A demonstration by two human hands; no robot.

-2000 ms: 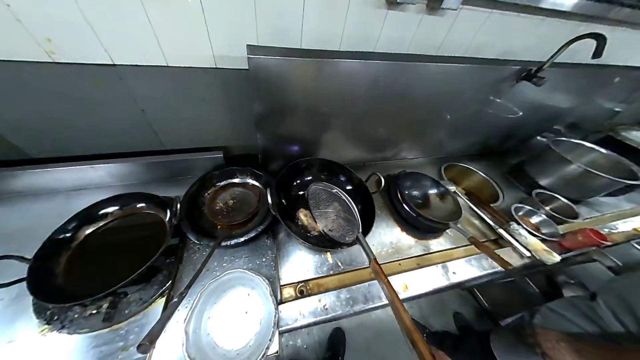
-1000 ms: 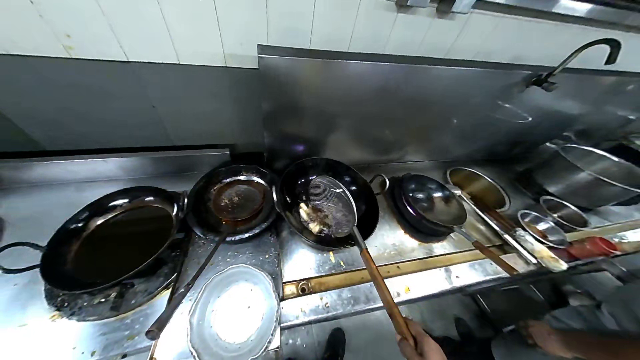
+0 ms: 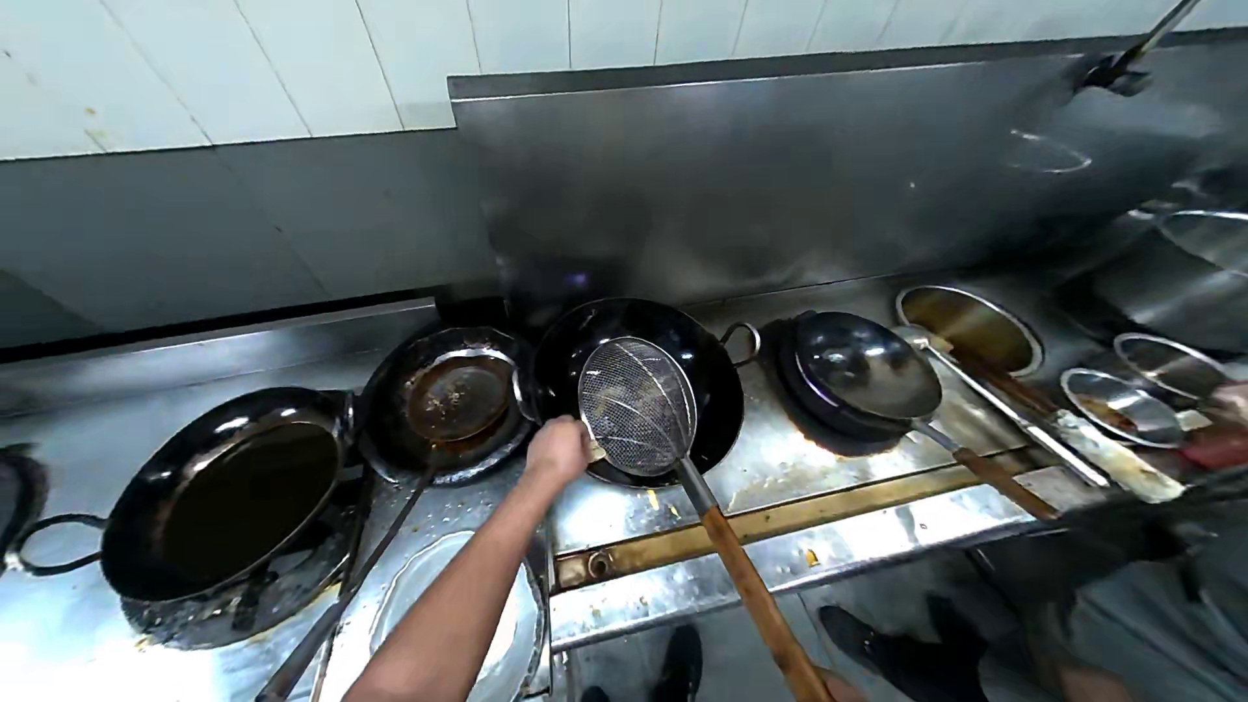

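My left hand (image 3: 559,450) reaches in from the bottom, at the left rim of a mesh skimmer (image 3: 636,408), with a small pale piece (image 3: 594,451) at its fingertips. The skimmer's mesh is over a black wok (image 3: 717,429) with a loop handle. Its long wooden handle (image 3: 756,595) runs down to my right hand (image 3: 840,686), which is mostly cut off by the lower edge and closed around the handle end. A few pale bits show through the mesh; what they are is unclear.
Left are a pan of dark liquid (image 3: 249,497), a dark pan with a ladle (image 3: 458,400), and a round metal lid or plate (image 3: 522,624). Right are a small wok (image 3: 868,370), a metal pot (image 3: 970,327) and strainers (image 3: 1121,409). Another person stands at lower right.
My left hand has come into view and reached the skimmer's rim. My right hand, seen more fully one second ago, is now mostly below the frame. The view has shifted closer.
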